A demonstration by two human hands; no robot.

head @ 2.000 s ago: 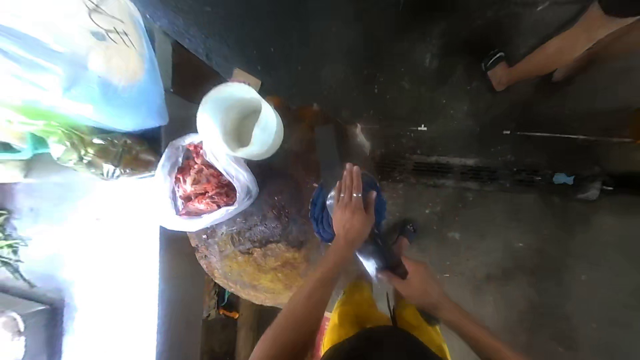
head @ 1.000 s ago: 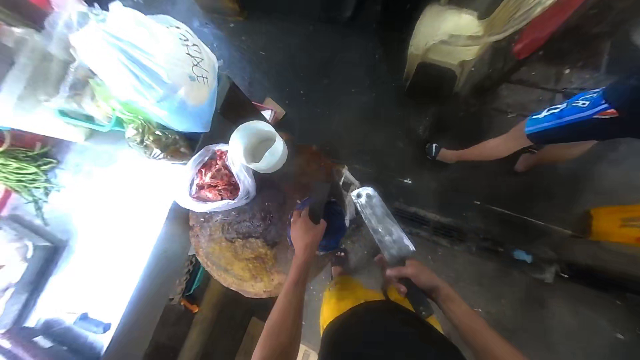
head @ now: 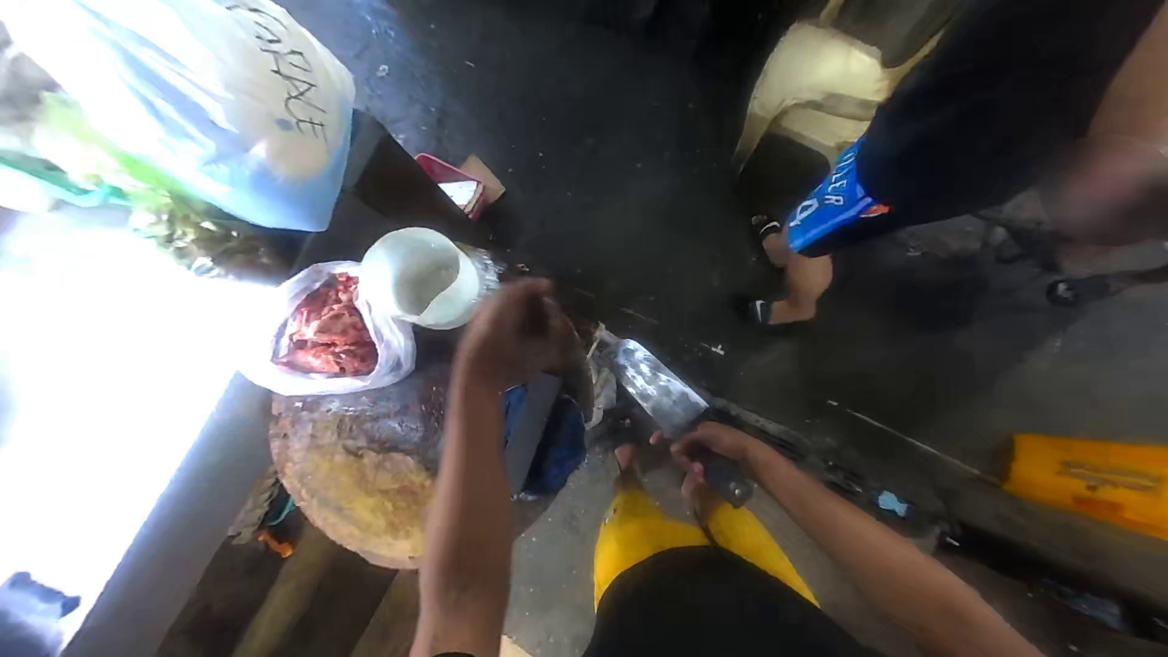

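My right hand (head: 707,452) grips the dark handle of a cleaver (head: 659,388), its broad blade pointing up and left past the block's right edge. My left hand (head: 516,333) is raised over the right part of the round wooden chopping block (head: 356,479), blurred; whether it holds anything is hard to tell. Below it a dark flat blade-like thing (head: 532,429) lies on a blue cloth (head: 558,447). At the block's back left, an open plastic bag of raw meat pieces (head: 330,333) touches a white plastic container (head: 424,278).
A bright white surface (head: 109,365) runs along the left, with a filled plastic bag (head: 265,100) and greens behind. A pink box (head: 452,182) is beyond the block. Another person (head: 985,137) stands at upper right by a pale plastic chair (head: 808,87). A yellow object (head: 1090,479) lies at far right.
Two seconds ago my left hand lay over the blue cloth; it has since moved up toward the white container. The cleaver's blade has come clear of the cloth. The view has shifted.
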